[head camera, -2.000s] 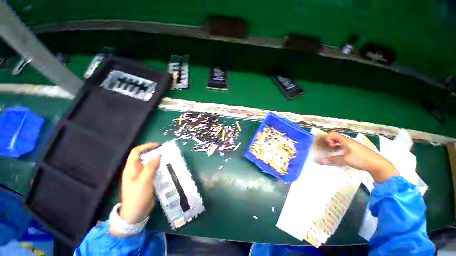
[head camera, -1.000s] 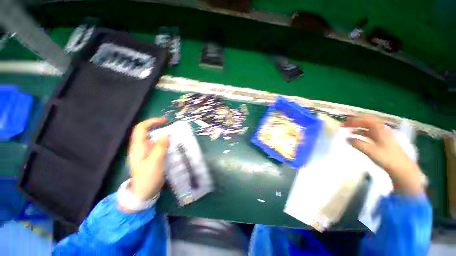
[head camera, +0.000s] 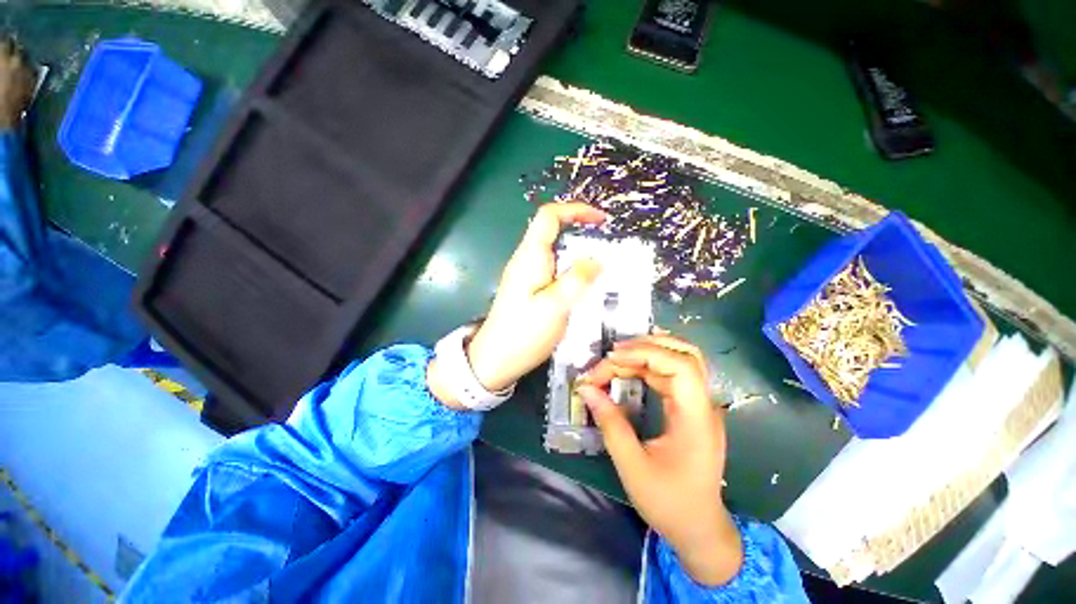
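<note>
A flat silver-white unit (head camera: 571, 437) lies upright in view on the bench in front of me. My left hand (head camera: 537, 295) holds its upper left side between thumb and fingers. My right hand (head camera: 661, 407) is over its lower half, thumb and index finger pinched together at its surface. A small yellowish strip shows by the fingertips; whether they grip it cannot be told. The blue bin (head camera: 940, 342) at the right holds tan slivers (head camera: 847, 334). A loose heap of dark and tan slivers (head camera: 667, 212) lies beyond the unit.
A long black compartment tray (head camera: 342, 153) at the left has one silver unit (head camera: 466, 30) in its far pocket. Another blue bin (head camera: 130, 106) stands far left, near another person's sleeve (head camera: 53, 295). Sticker sheets (head camera: 932, 496) lie at right. Black devices (head camera: 670, 26) lie beyond the pale strip (head camera: 708, 153).
My right hand has moved from the sheets at the right onto the unit. The unit is turned more upright in view. The camera view has shifted left and closer.
</note>
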